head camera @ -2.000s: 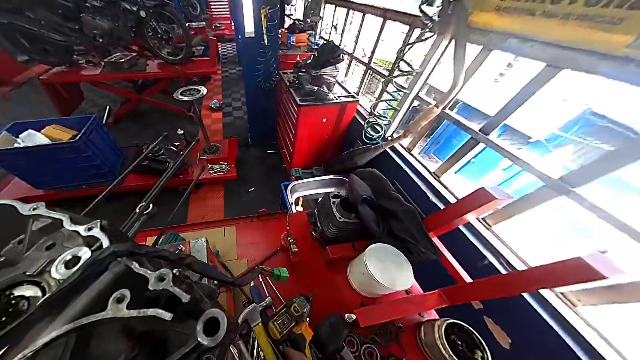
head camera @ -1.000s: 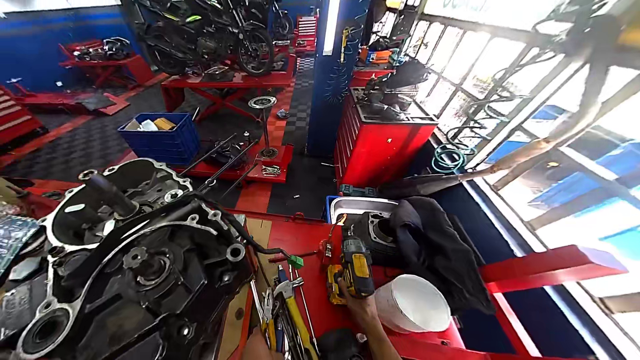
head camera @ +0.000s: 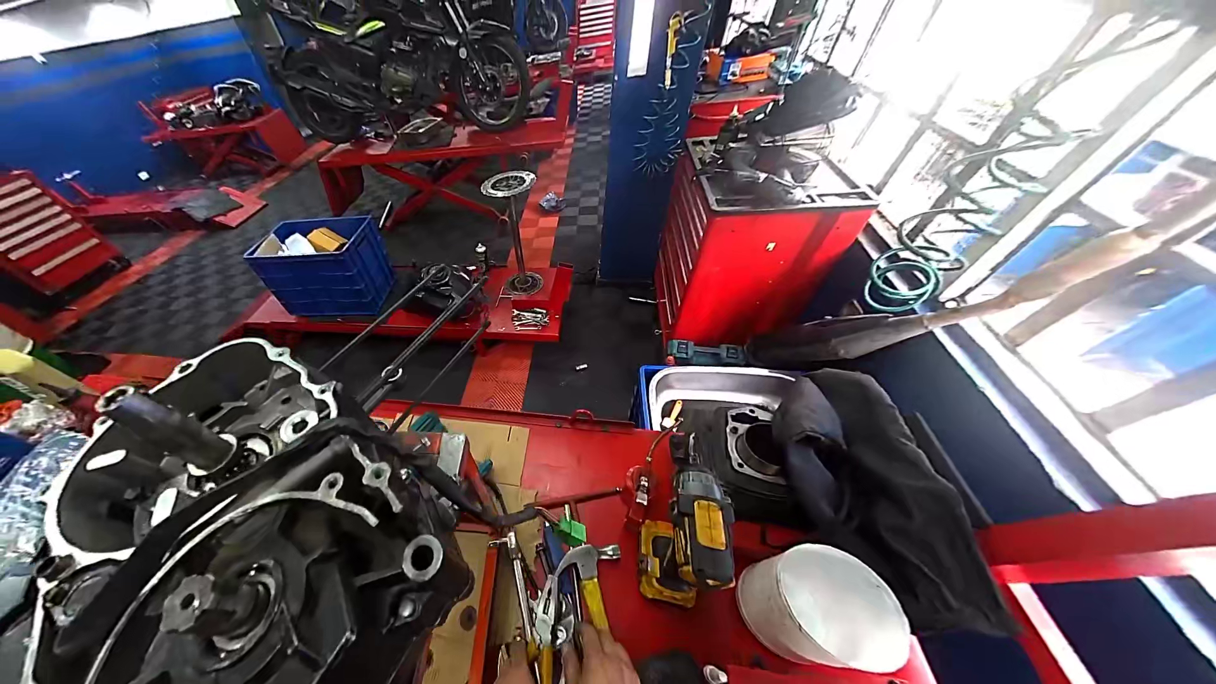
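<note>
At the bottom centre my right hand lies among the hand tools, with its fingers by the yellow handle of a claw hammer; its grip is not clear. Just left of it, my left hand shows only its fingers, beside pliers and a steel wrench. A yellow and black cordless power tool lies on the red bench, right of the hammer. Black engine crankcase parts fill the lower left.
A white bucket stands right of the power tool. Behind it are an engine cylinder and a black cloth. Cardboard lies under the tools. Beyond the bench are a red tool cabinet and a blue crate.
My right hand has let go of the power tool, which now rests on the bench, and has moved left to the hand tools.
</note>
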